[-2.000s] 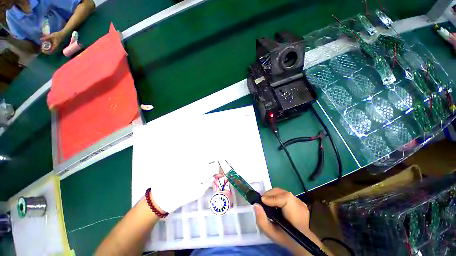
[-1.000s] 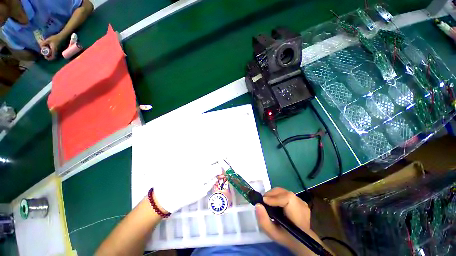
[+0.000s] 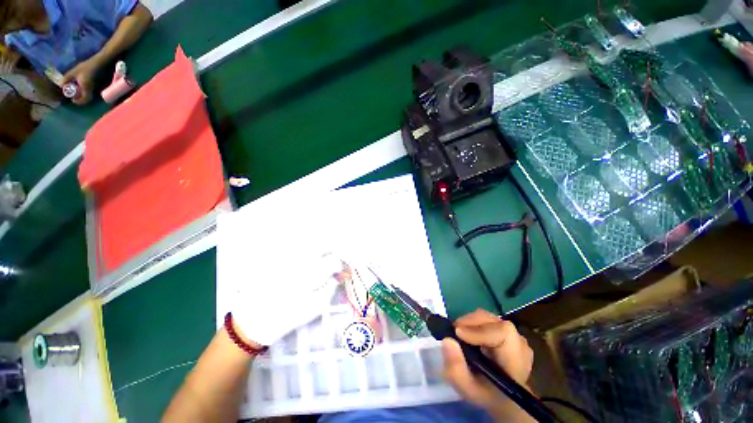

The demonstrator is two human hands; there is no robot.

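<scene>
My left hand point(image 3: 289, 301), in a white glove, blends into the white tray point(image 3: 322, 376); its fingertips are by the thin lead wires point(image 3: 357, 289), and their grip is washed out. A pink motor unit point(image 3: 360, 337) with its round white end up lies beside them over the tray pockets. A narrow green circuit board point(image 3: 396, 311) lies tilted just right of the wires. My bare right hand point(image 3: 491, 351) holds a black soldering iron point(image 3: 471, 351). The iron's thin metal tip points up-left, along the board's upper edge.
A soldering station point(image 3: 462, 136) with a red light and black-handled cutters point(image 3: 522, 248) are right of the tray. A clear blister tray point(image 3: 611, 165) holds boards. A red-lined tray point(image 3: 157, 165) and solder spool point(image 3: 56, 349) are left. Another person point(image 3: 78, 37) sits at upper left.
My left hand has shifted left and up, showing more of the wires. The iron and my right hand have moved slightly right, with the iron's tip showing along the board.
</scene>
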